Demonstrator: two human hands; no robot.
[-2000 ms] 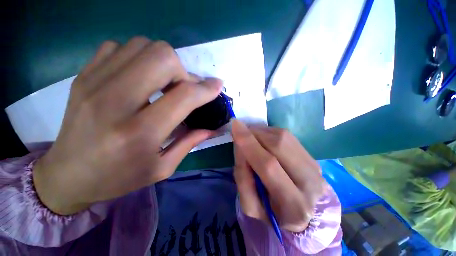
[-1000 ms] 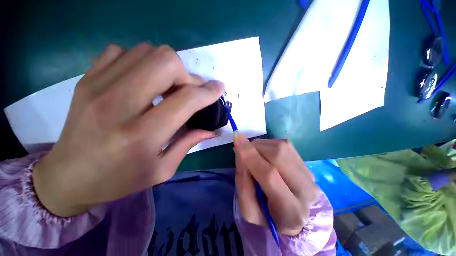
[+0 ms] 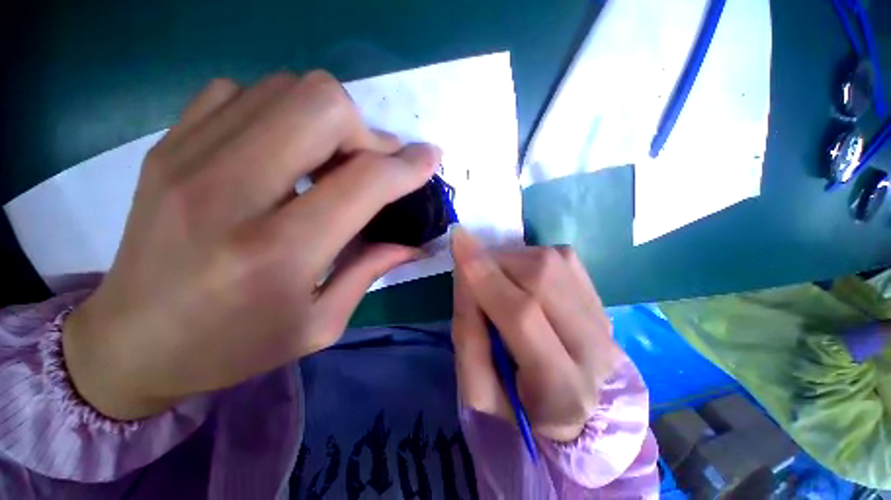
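My left hand [image 3: 234, 225] holds a black watch head [image 3: 405, 217] between thumb and fingers over a white paper sheet [image 3: 469, 117]. The fingers cover much of the watch head. My right hand [image 3: 537, 327] is closed around a thin blue stick [image 3: 512, 391], held like a pen. The stick's upper end is at the right edge of the watch head. Whether the tip touches it is hard to tell.
Another white paper [image 3: 723, 146] lies at upper right with a blue stick [image 3: 689, 78] on it. Several black watch heads [image 3: 844, 154] and blue sticks lie at far right. A yellow-green sleeve [image 3: 821, 391] and cardboard boxes [image 3: 728, 449] are at lower right.
My right hand drew back slightly a second ago, showing more of the stick, and is now closer to the watch head again. My left hand keeps its hold.
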